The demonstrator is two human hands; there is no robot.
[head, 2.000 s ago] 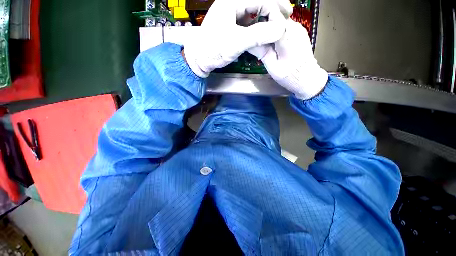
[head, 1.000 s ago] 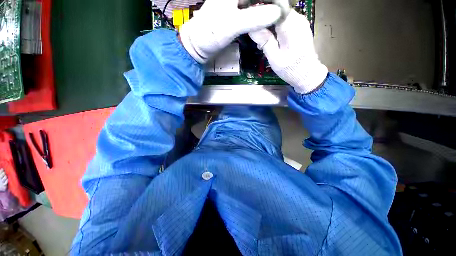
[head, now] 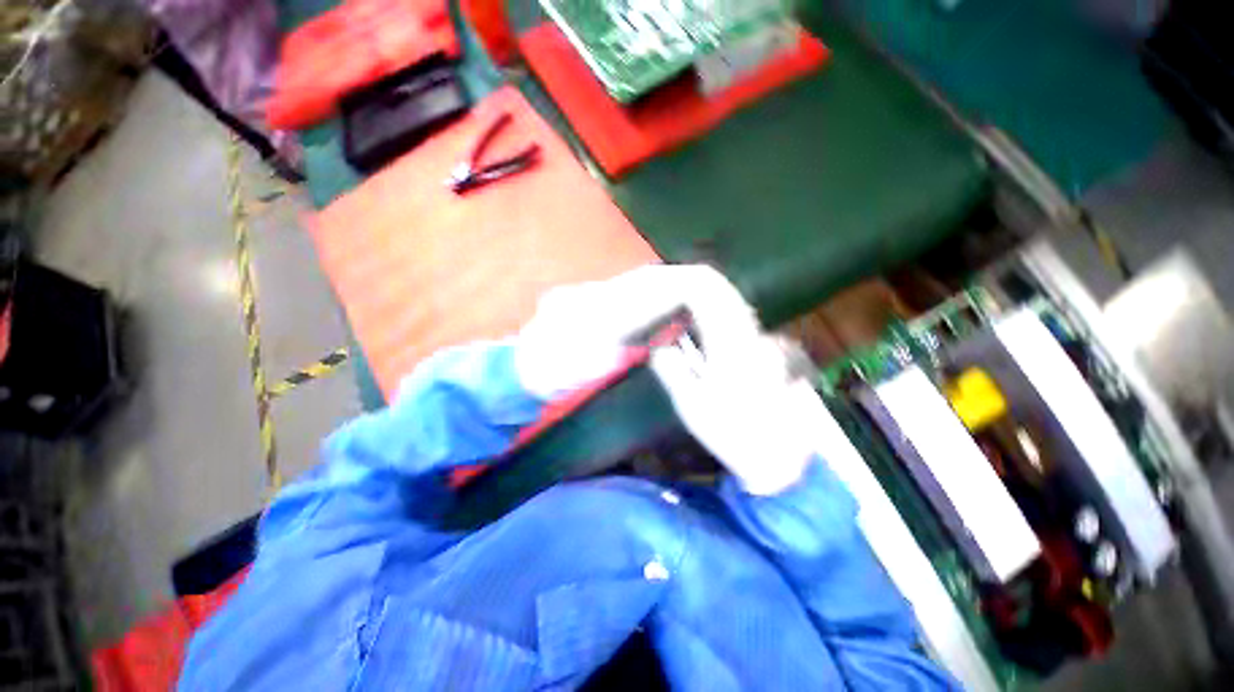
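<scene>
My left hand (head: 602, 331) and my right hand (head: 744, 399), both in white gloves, are close together over the front edge of the salmon-red mat (head: 447, 270). A small dark item with a light tip shows between the fingers; blur hides what it is and which hand holds it. The populated green circuit board (head: 886, 487) lies to the right on the metal rail, with long silver-white heatsinks (head: 954, 473) and a yellow block (head: 974, 399). Neither hand touches the board. Pliers (head: 498, 162) lie with handles spread on the mat.
Another green board (head: 650, 41) rests on a red mat (head: 609, 129) on the green bench (head: 839, 176). A black tray (head: 406, 115) stands beyond the pliers. A black crate (head: 61, 352) and yellow-black floor tape (head: 250, 325) are at left. A purplish shape (head: 230, 61) is upper left.
The view has swung left towards the bench. My hands have left the populated board, which now sits at the right, and are together near the mat. The pliers remain on the mat.
</scene>
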